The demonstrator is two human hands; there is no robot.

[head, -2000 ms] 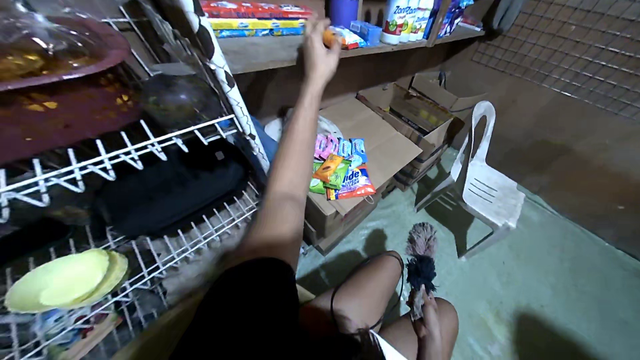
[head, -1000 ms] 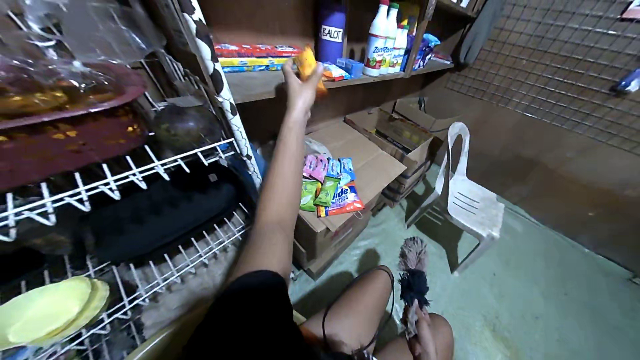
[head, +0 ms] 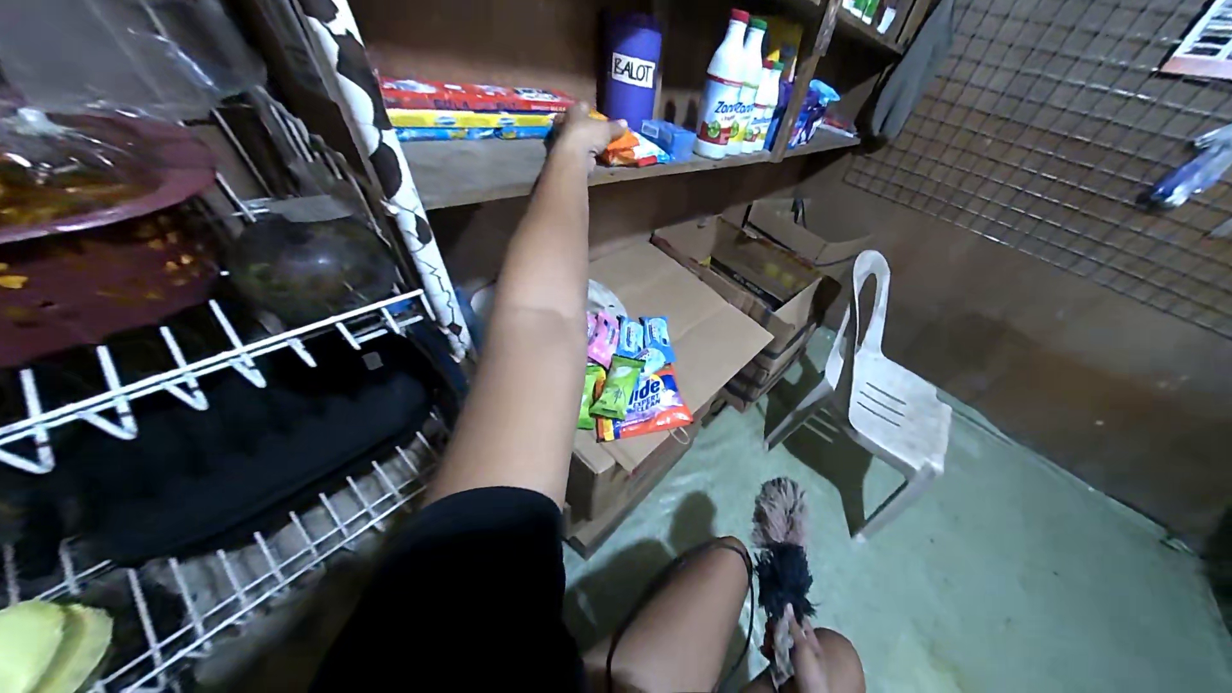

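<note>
My left hand [head: 580, 135] reaches to the wooden shelf [head: 472, 173], its fingers at an orange and yellow packet [head: 612, 135], beside a second orange packet [head: 633, 150] and a blue plastic basket [head: 669, 140]. Whether it still grips the packet is hard to see. Flat red boxes [head: 472, 96] and yellow-blue boxes [head: 462, 125] lie left of it. My right hand [head: 804, 654], low by my knee, holds a feather duster [head: 782, 558] by its handle. Detergent and other sachets [head: 640, 385] lie on a cardboard box [head: 688, 308] below the shelf.
White bottles [head: 722, 87] and a purple container [head: 632, 67] stand on the shelf. A white wire rack [head: 212, 361] holds a black bag [head: 260, 443] at left. A white plastic chair [head: 890, 395] stands right of open cartons [head: 741, 269]. Wire mesh [head: 1039, 144] covers the wall.
My left hand, raised with the orange and yellow packet one second ago, has lowered to the shelf beside the boxes. My right hand keeps the duster by my knee.
</note>
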